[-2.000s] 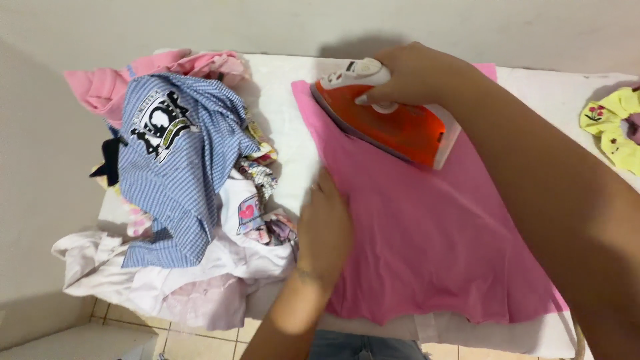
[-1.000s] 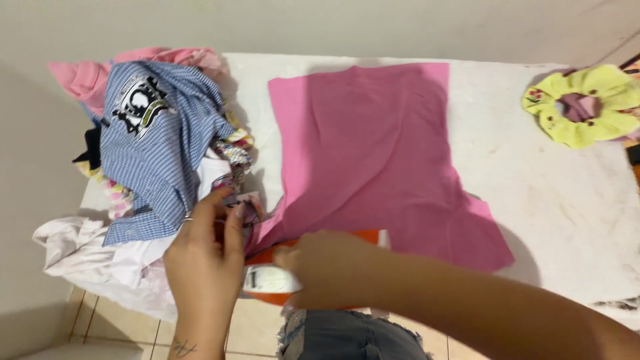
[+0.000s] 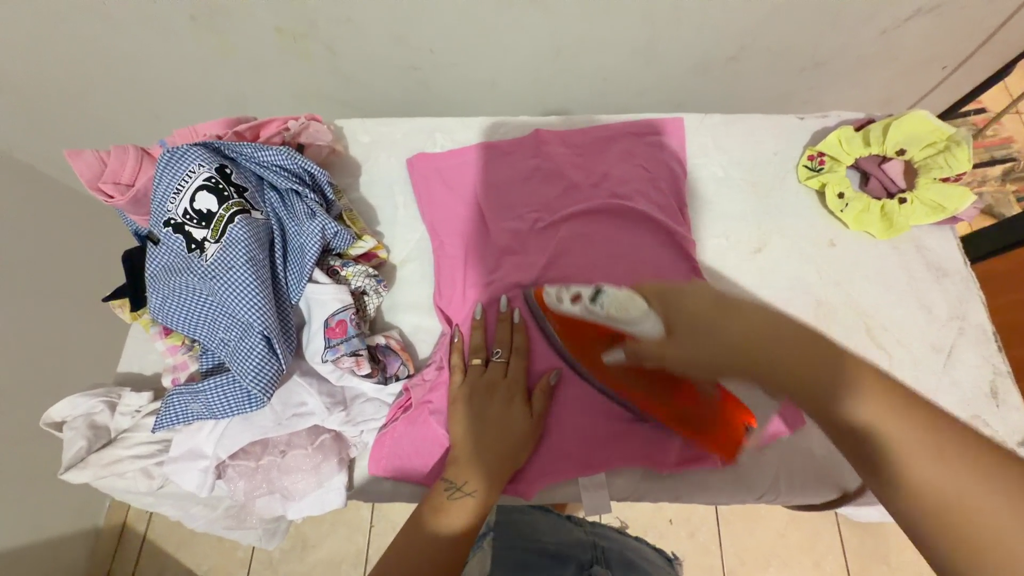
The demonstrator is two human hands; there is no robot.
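A pink cloth garment (image 3: 576, 208) lies spread over the white-covered surface, with some wrinkles near its lower left. My left hand (image 3: 498, 392) rests palm down on the garment, fingers slightly apart and holding nothing. Just right of it, my right hand (image 3: 680, 332) grips the handle of an orange and white clothes iron (image 3: 608, 360). The iron's tip points up and left, and it sits over the lower right part of the garment; whether its soleplate touches the cloth all along is hidden.
At the left lies a heap of clothes with a blue checked shirt (image 3: 232, 296), a pink garment (image 3: 120, 176) and white garments (image 3: 112, 440). A yellow fabric scrunchie (image 3: 888, 176) lies at the far right of the white cover (image 3: 768, 240). A pale wall stands behind.
My left hand has moved from beside the clothes heap onto the pink garment. The iron, still in my right hand, has moved up and right from the garment's lower left edge.
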